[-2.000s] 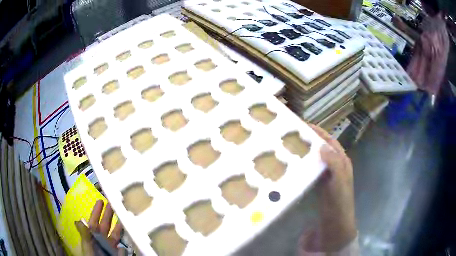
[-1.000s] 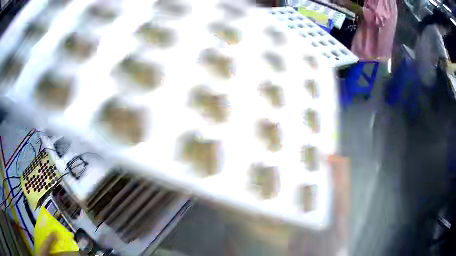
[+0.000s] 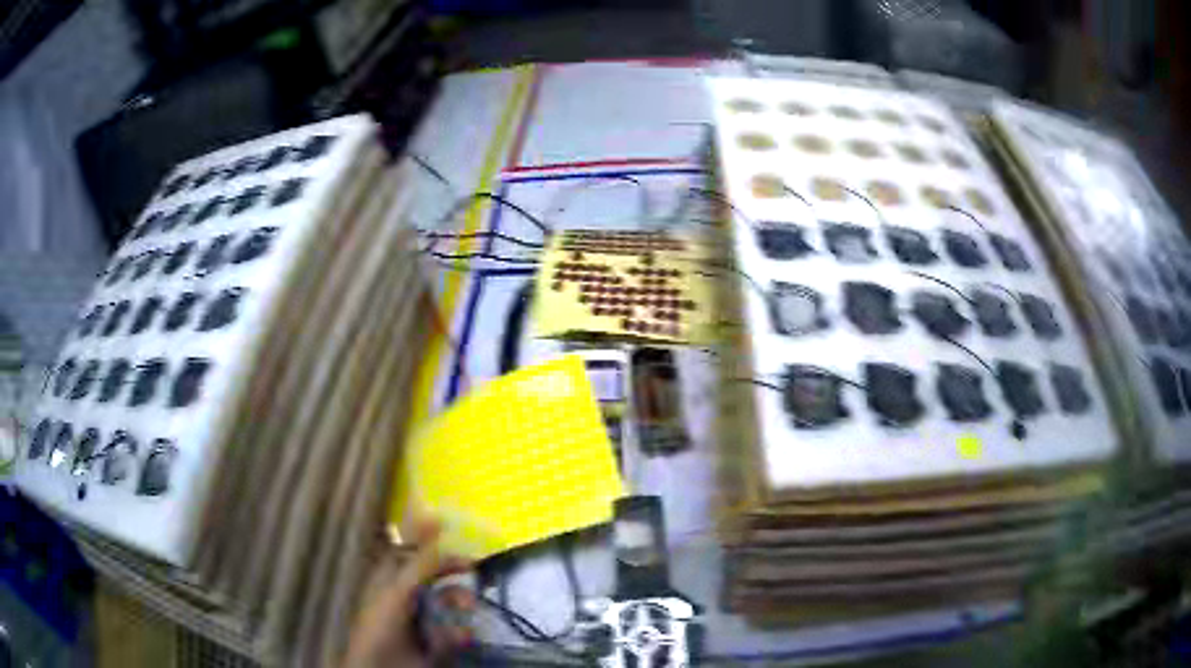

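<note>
My left hand is blurred at the lower middle and holds the yellow dot label sheet by its lower left corner. Something dark shows at its fingers; I cannot tell what it is. The yellow sheet covers part of the white handheld meter. The cream sheet with dark red dots lies behind it on the bench. The silvery test fixture sits at the front edge, with a dark flat strip just behind it. My right hand is not in view.
A tall stack of foam trays stands right, its top tray holding dark fans in the front rows. Another stack stands left, filled with fans. More trays are at the far right. A dark box and loose wires lie on the bench.
The large empty foam tray and my right hand have left the view. The view has turned to face the bench. My left hand now holds the yellow sheet nearer the middle.
</note>
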